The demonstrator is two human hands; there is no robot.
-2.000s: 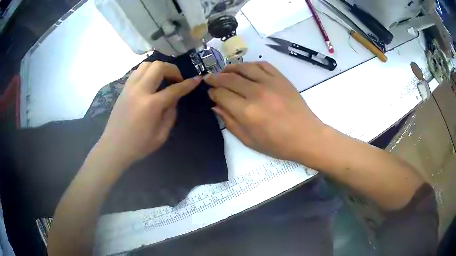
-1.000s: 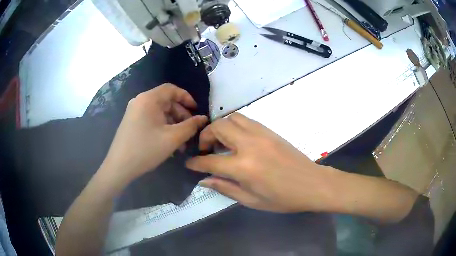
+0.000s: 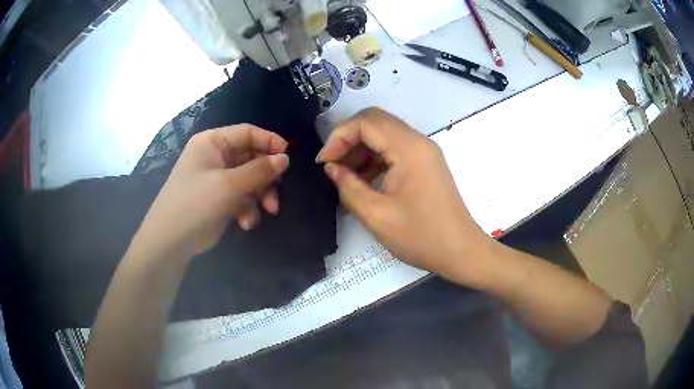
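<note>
A black fabric piece (image 3: 259,258) lies over the left and middle of the white table, its upper end under the presser foot (image 3: 304,82) of the white sewing machine (image 3: 266,30). A lace part (image 3: 171,137) shows at its upper left edge. My left hand (image 3: 228,171) is over the fabric, thumb and forefinger close together; whether fabric is between them cannot be told. My right hand (image 3: 384,178) is at the fabric's right edge, its thumb and forefinger tips nearly meeting; anything fine between them is too small to tell.
Black thread snips (image 3: 456,67), a red pencil (image 3: 485,34), an orange-handled tool (image 3: 554,57) and a dark-handled tool (image 3: 559,26) lie right of the machine. A cream round part (image 3: 364,50) is beside the needle. A cardboard box (image 3: 647,220) stands at right. A printed ruler (image 3: 358,270) runs along the front edge.
My hands first came down the fabric from the presser foot. Since then they have moved apart and slightly up, and the fabric's lower right edge lies flatter.
</note>
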